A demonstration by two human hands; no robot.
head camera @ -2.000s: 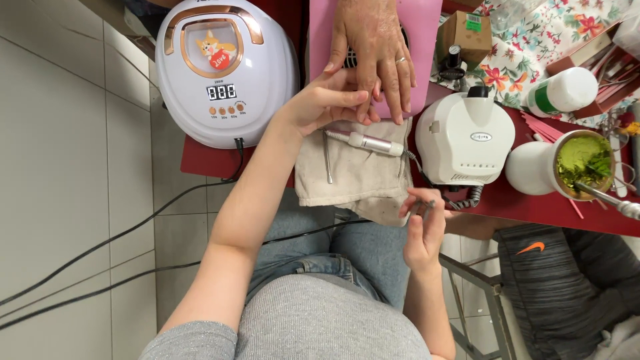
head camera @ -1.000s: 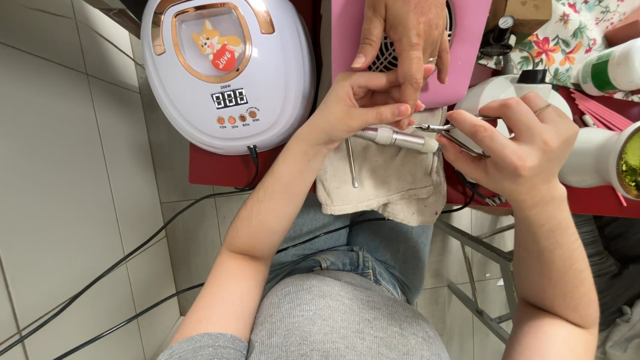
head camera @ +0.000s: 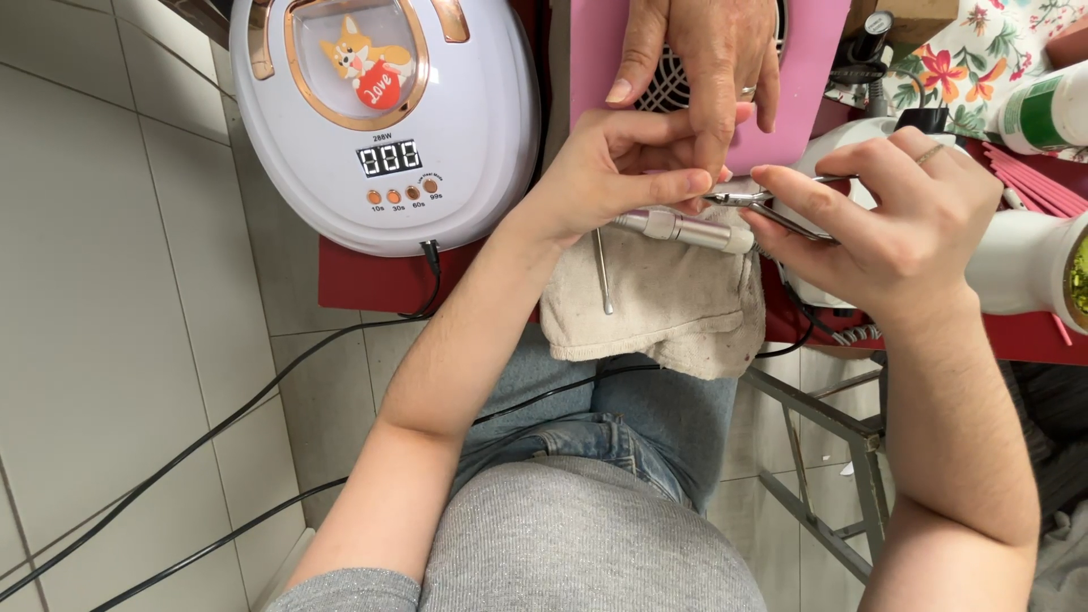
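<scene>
My left hand (head camera: 625, 170) holds a finger of another person's hand (head camera: 714, 68), which reaches in from the top over a pink nail dust collector (head camera: 790, 110). In my right hand (head camera: 884, 212) are metal cuticle nippers (head camera: 765, 204), their tip at that fingertip. Just below lies a silver nail drill handpiece (head camera: 680, 229) on a folded beige cloth (head camera: 654, 314). A thin metal cuticle pusher (head camera: 603, 272) rests on the cloth too, left of the handpiece's middle.
A white nail lamp (head camera: 476, 170) stands left on the red tabletop (head camera: 365, 280). Behind my right hand is a white drill unit (head camera: 816, 280), partly hidden. Farther right are pink sticks (head camera: 1028, 187), a white cup (head camera: 1011, 255) and a white-and-green bottle (head camera: 1037, 110). Black cables cross my lap.
My right hand has risen from beside the cloth's lower right to the other person's fingertip, bringing the nippers. My left hand still holds that person's finger. The view has shifted somewhat.
</scene>
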